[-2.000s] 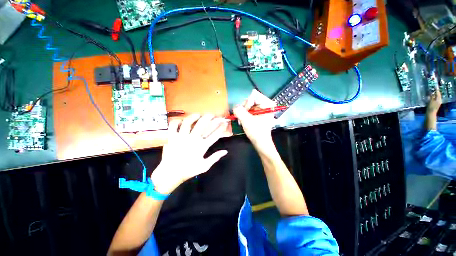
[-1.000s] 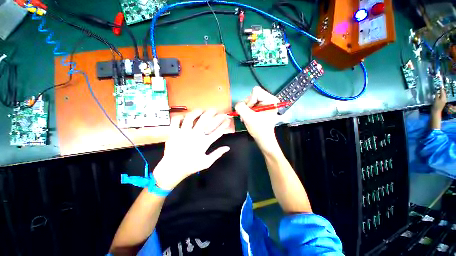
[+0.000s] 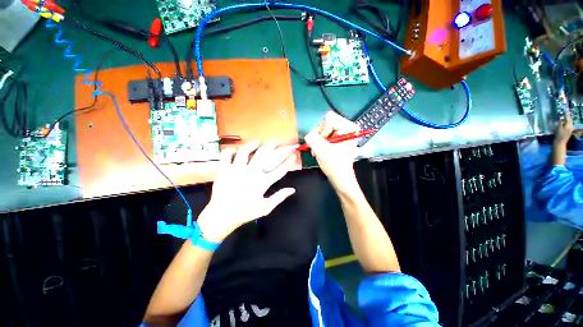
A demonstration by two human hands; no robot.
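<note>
My left hand (image 3: 246, 185) lies palm down with its fingers apart over the front edge of the orange-brown fixture base (image 3: 115, 172), just right of and below a circuit board (image 3: 185, 133). The board sits on the base against the black connector block (image 3: 220, 86), with cables entering from behind. A small dark red stick shows at the board's right edge. My right hand (image 3: 332, 150) holds a red pen-like tool (image 3: 348, 136), tip toward my left fingers. The tool's rear end lies over the remote control (image 3: 387, 110).
Other circuit boards lie at the left (image 3: 42, 155), the top and right of centre (image 3: 345, 62). An orange test box (image 3: 447, 45) with a blue cable (image 3: 468, 105) stands back right. Black racks (image 3: 486, 223) are below the bench edge. Another person's arm (image 3: 559, 153) shows far right.
The whole view has shifted slightly, moving the bench items a little to the right and up. Both hands keep nearly the same pose, and the red tool stays in my right hand.
</note>
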